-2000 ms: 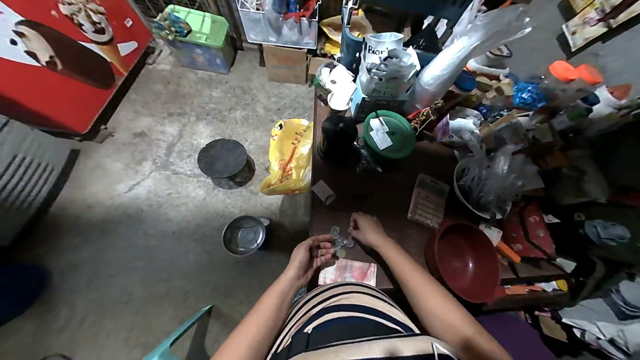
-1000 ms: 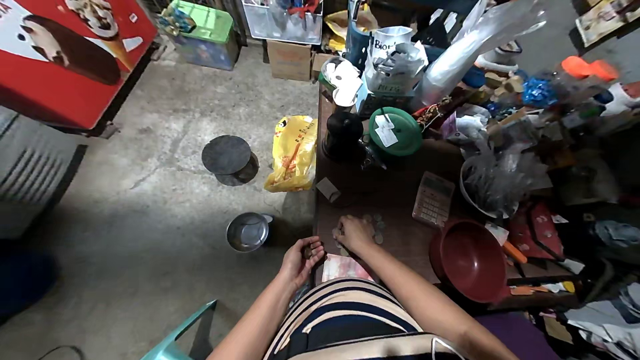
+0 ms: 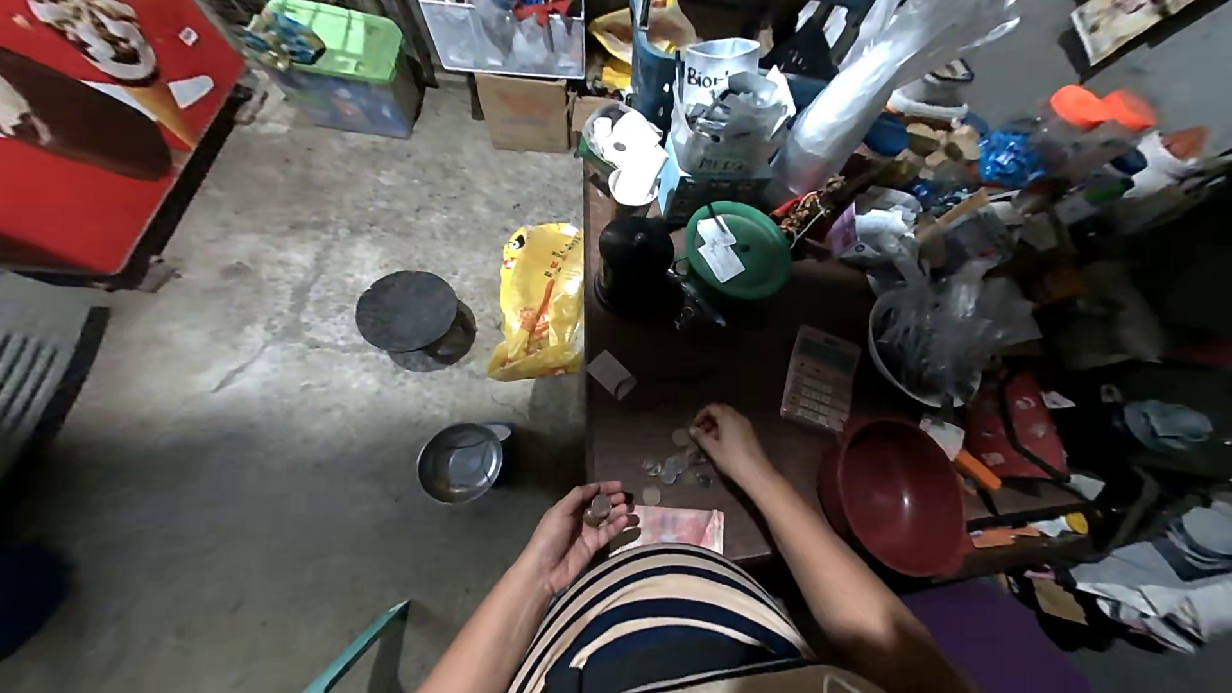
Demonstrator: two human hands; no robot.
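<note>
Palm up at the table's left edge, my left hand (image 3: 577, 531) holds a few coins (image 3: 599, 510) in its curled fingers. My right hand (image 3: 729, 443) is palm down on the dark table, its fingertips at a coin beside a loose group of coins (image 3: 672, 468). A single coin (image 3: 652, 496) lies nearer to me. Reddish banknotes (image 3: 679, 527) lie flat at the table's front edge, partly hidden by my striped shirt. Whether the right fingertips grip the coin, I cannot tell.
A pink calculator (image 3: 820, 378) and a dark red basin (image 3: 897, 498) are right of my right hand. A small paper packet (image 3: 611, 373), a green lidded container (image 3: 738, 252) and a yellow plastic bag (image 3: 541, 303) are farther back. A metal bowl (image 3: 460, 464) and round stool (image 3: 406, 311) stand on the floor.
My right hand has moved away from my left hand, out to the far side of the coins. Coins now show in my left palm; the coins on the table are more spread than two seconds ago.
</note>
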